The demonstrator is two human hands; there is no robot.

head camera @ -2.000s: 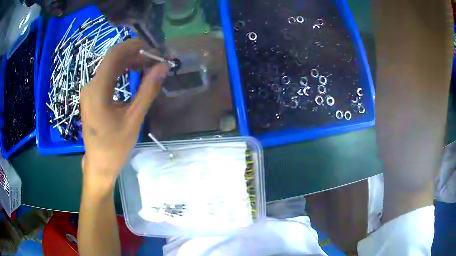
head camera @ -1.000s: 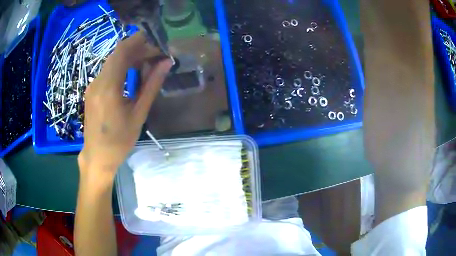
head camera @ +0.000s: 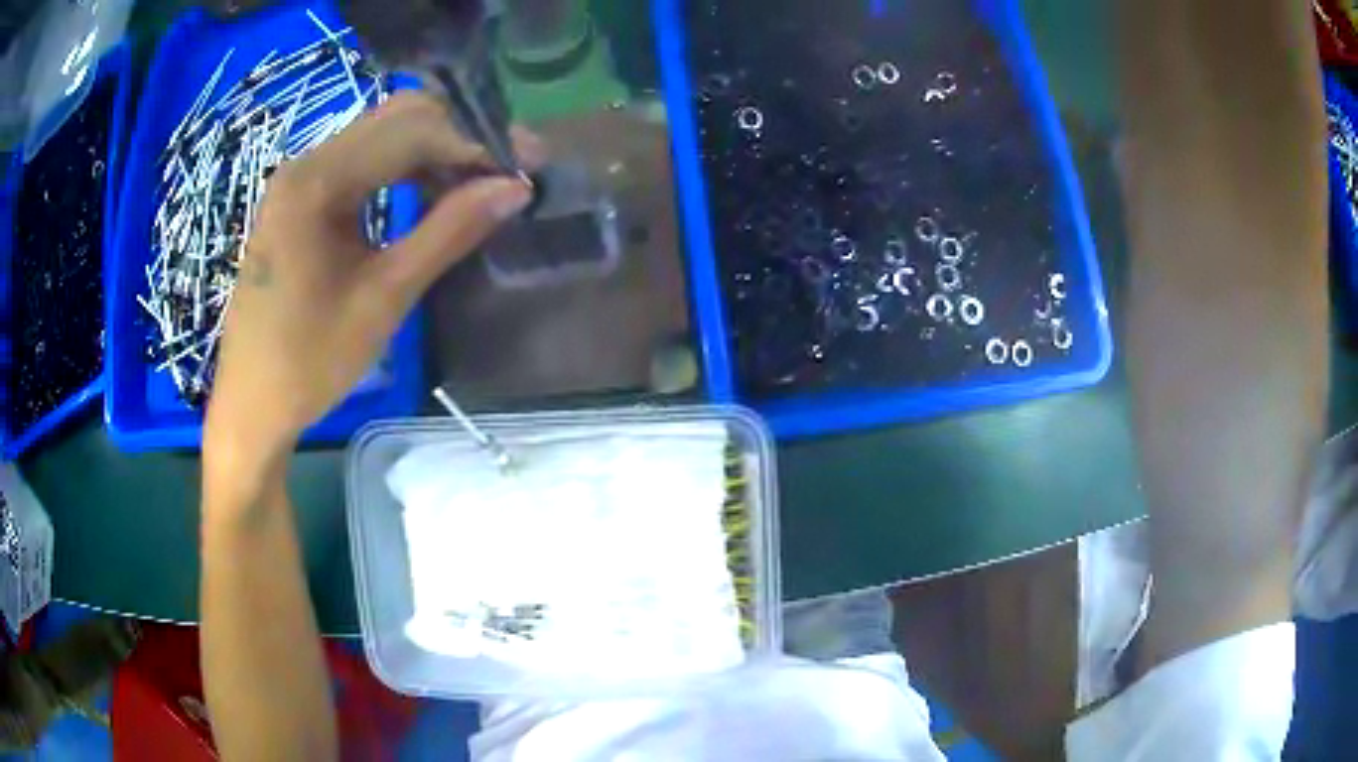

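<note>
My left hand (head camera: 335, 253) is at the press fixture (head camera: 551, 243), thumb and index finger closed together at its upper left, right under the dark press ram (head camera: 484, 104). What sits between the fingertips is hidden; no rod shows clearly. The fixture stands on the brown base plate (head camera: 566, 335). My right forearm (head camera: 1221, 298) runs up the right side; the hand is cut off by the top edge. The clear box (head camera: 566, 558) near my body is filled with white rods, with one rod part (head camera: 474, 427) lying across its back rim.
A blue tray (head camera: 268, 432) heaped with rod parts stands at the left. A larger blue tray (head camera: 923, 402) with scattered rings stands right of the press. Another blue tray (head camera: 60, 268) is at the far left. A red stool (head camera: 157, 700) shows below the bench edge.
My left hand held a visible white rod at the fixture two seconds before; that rod no longer shows. The hand's wrist has shifted left. My right forearm stays raised.
</note>
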